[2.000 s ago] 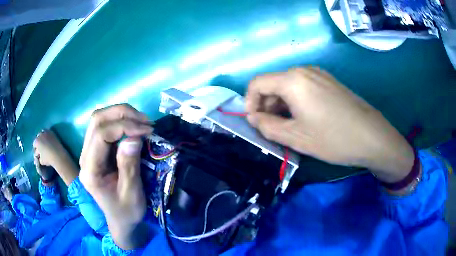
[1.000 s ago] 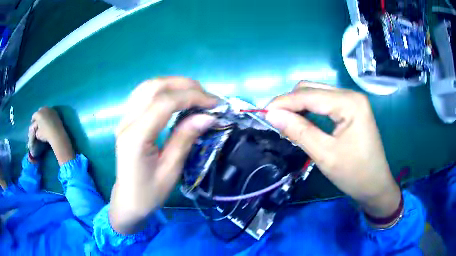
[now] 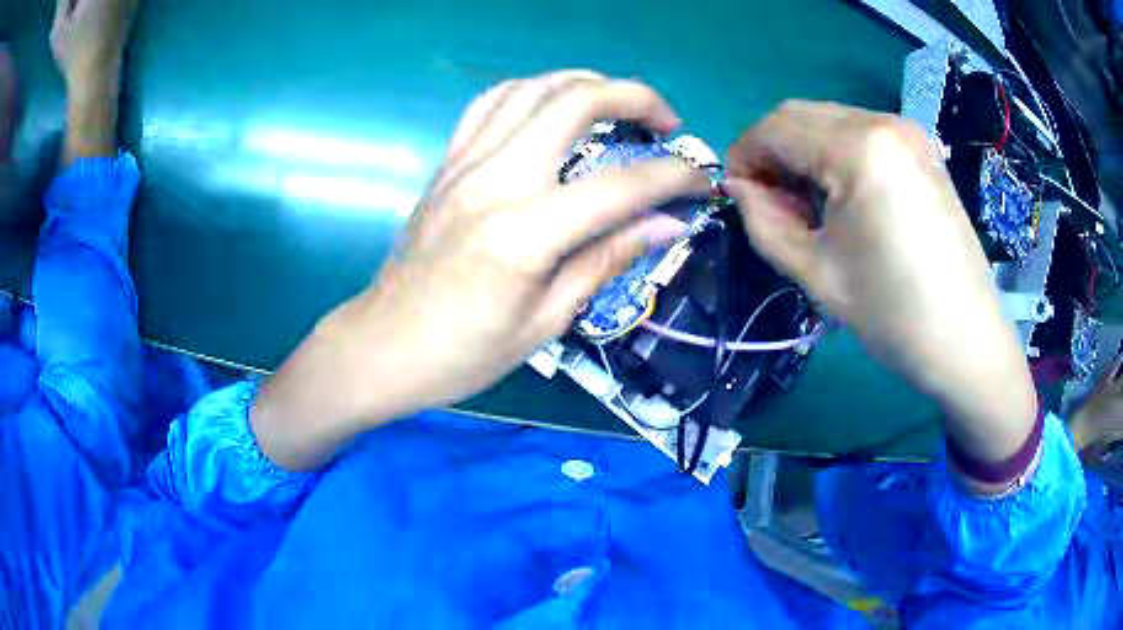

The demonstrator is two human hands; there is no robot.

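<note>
An open unit, its white frame (image 3: 655, 431) toward me, lies in front of my chest. Its blue circuit board (image 3: 612, 302) is at the left end, partly hidden by my left hand. My left hand (image 3: 530, 222) spreads over the board, a fingertip at its right edge. My right hand (image 3: 850, 209) has thumb and forefinger pinched at the board's upper right corner, with a tiny red bit between the fingertips. A pink-white wire (image 3: 727, 343) and a thin grey wire arch over the black interior (image 3: 702, 286).
The green bench (image 3: 308, 74) lies under the unit. More open units with blue boards (image 3: 1009, 203) stand at the right. Another person's hand and blue sleeve (image 3: 89, 234) are at the left. Another hand shows at the right edge.
The unit has turned, its board end now further up. My left hand has moved right over the board. My right hand's pinch has moved up to the board's corner; the red wire is mostly hidden now.
</note>
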